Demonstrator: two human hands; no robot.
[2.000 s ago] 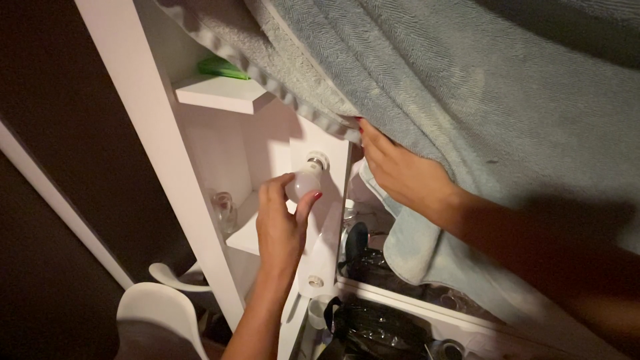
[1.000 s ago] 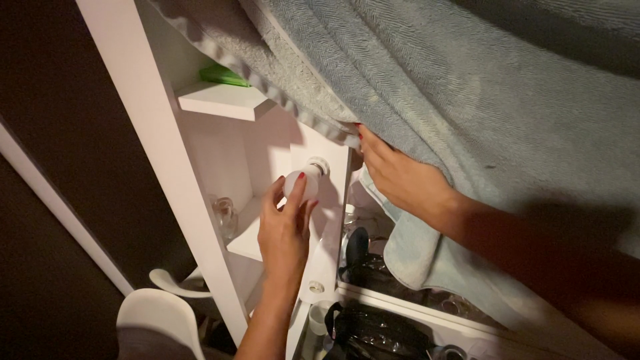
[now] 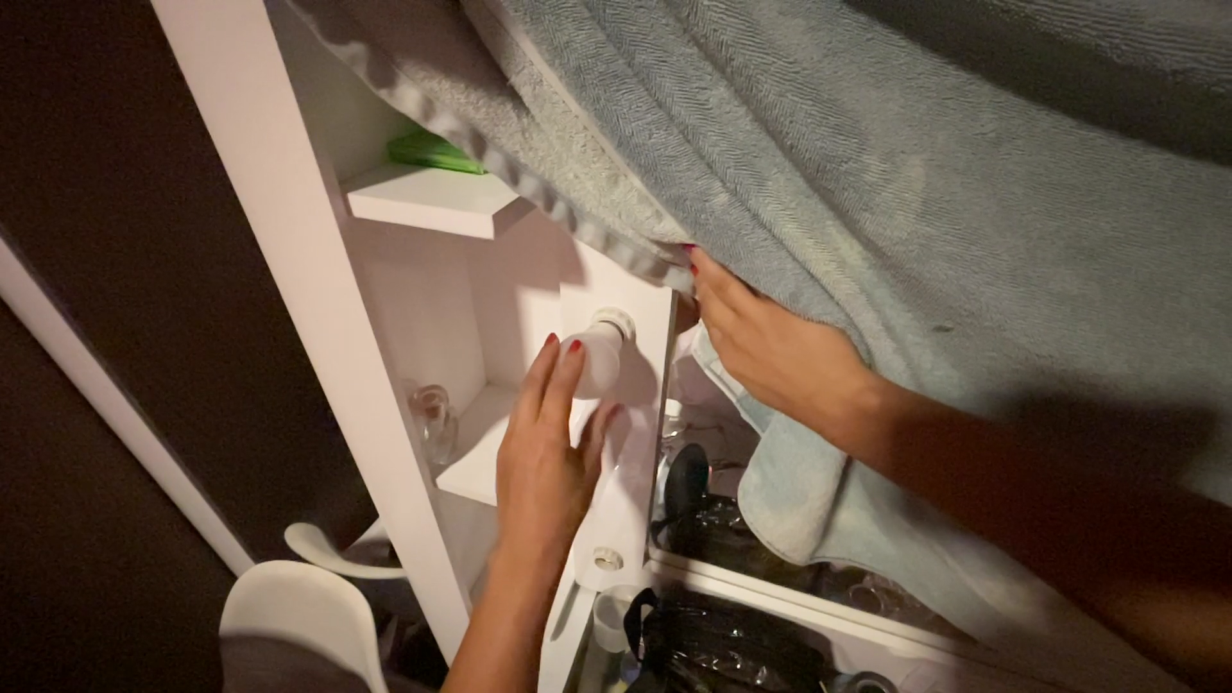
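A frosted white light bulb [image 3: 601,361] sits in a round white socket [image 3: 613,325] on the white panel of a vanity mirror. My left hand [image 3: 549,443] is at the bulb, its fingertips against the near side and the thumb below; whether it grips firmly is hard to tell. My right hand [image 3: 770,346] holds the edge of a blue-grey fleece blanket [image 3: 866,241] beside the panel, keeping it to the right of the bulb. Lower on the panel is a second socket [image 3: 607,559] with no bulb in it.
White shelves [image 3: 423,204] at the left hold a green packet [image 3: 435,152] and a clear glass object [image 3: 433,419]. A white chair [image 3: 298,626] stands at the lower left. Below the mirror lie a black plastic bag [image 3: 731,645] and a clear cup [image 3: 612,616].
The fingers of my left hand have shifted around the bulb, from a thumb-and-finger hold to a more extended, looser pose. My right hand stays on the blanket.
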